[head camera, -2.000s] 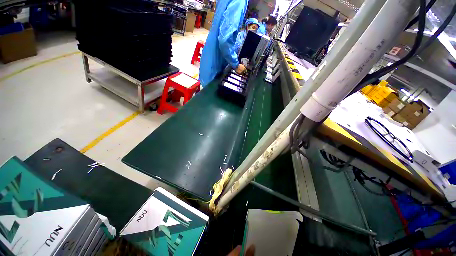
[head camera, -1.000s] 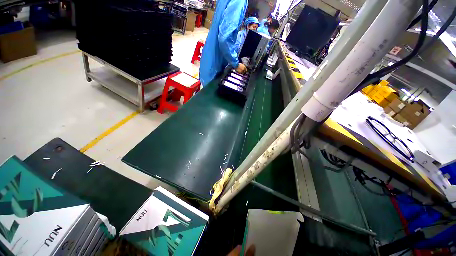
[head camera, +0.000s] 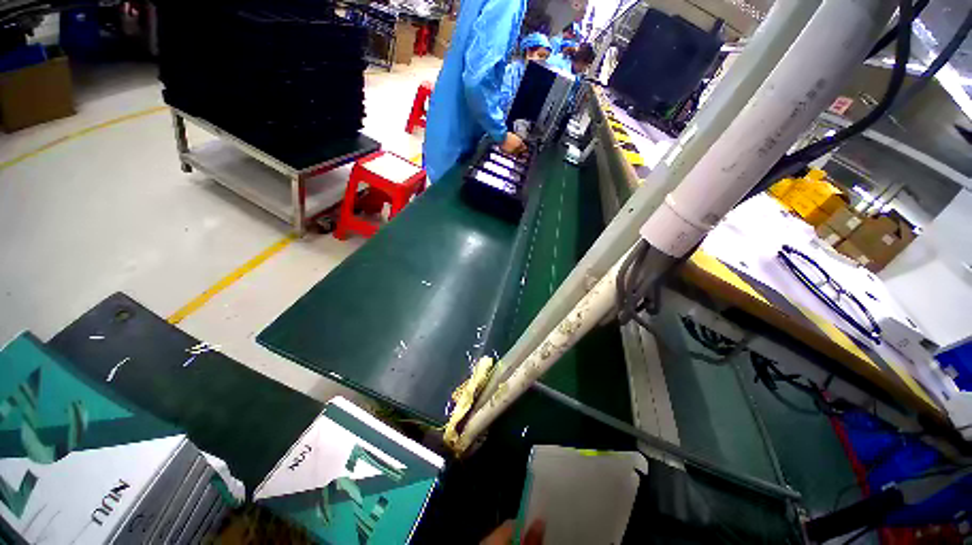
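An open carton (head camera: 581, 498) with a plain pale inside stands at the bottom centre, cut off by the frame's lower edge. A small yellow-green tab shows on its top edge. The fingertips of my left hand (head camera: 516, 532) hold its lower left side; the rest of that hand is cut off. My right hand is not in view. A teal and white carton (head camera: 357, 479) lies to the left of the open one. A stack of NUU cartons (head camera: 91, 458) with grey spines leans at the lower left.
A pale post (head camera: 565, 367) with yellowish wrapping rises beside the open carton. Small white strips lie on the dark green bench (head camera: 192, 383). A person in a blue smock (head camera: 469, 85) reaches to a black tray (head camera: 499, 183) up the line. A shelf with cables (head camera: 783, 287) is at right.
The view has shifted very slightly. The open carton and my left fingers stay in nearly the same place. White units farther up the belt have changed position slightly.
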